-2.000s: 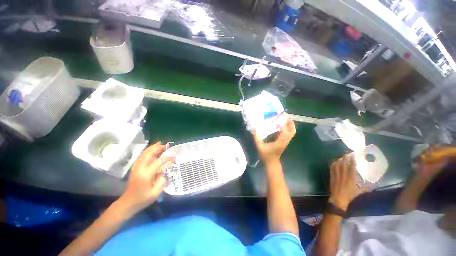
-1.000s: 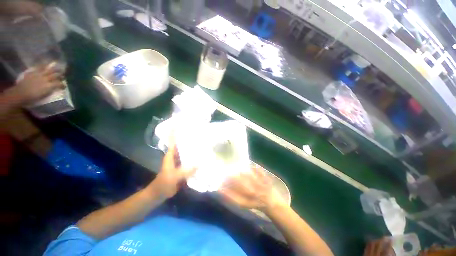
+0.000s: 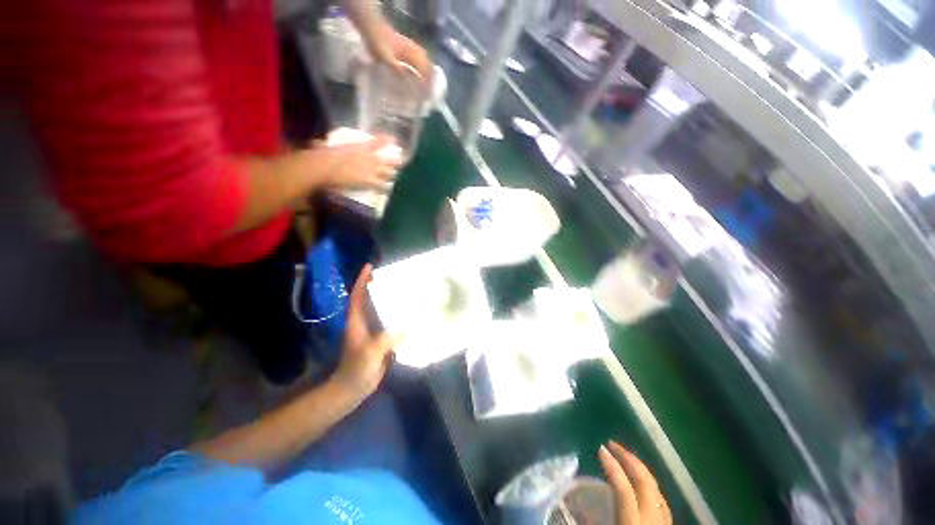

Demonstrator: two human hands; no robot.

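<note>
My left hand [image 3: 363, 354] holds a white boxy fan housing [image 3: 425, 306] by its left side, over the near edge of the belt. The housing is overexposed, so its details are washed out. My right hand [image 3: 636, 490] is at the bottom edge, partly cut off, with fingers apart beside a rounded translucent or pale piece [image 3: 586, 505]; I cannot tell whether it touches it. More white fan housings [image 3: 521, 377] stand on the belt just right of the held one. A white outer shell [image 3: 507, 228] with a blue part inside stands beyond them.
A person in red [image 3: 154, 133] stands at the left, hands on a clear container and a white piece. A white tub [image 3: 634, 284] stands beyond the belt's pale strip [image 3: 641, 405]. Metal posts [image 3: 495, 77] and shelving run along the far side. A blue bin [image 3: 326, 279] is below the belt.
The view has swung left, bringing the red-clad person into full sight. My left hand has carried a housing leftward; my right hand has come off it and is now low at the right.
</note>
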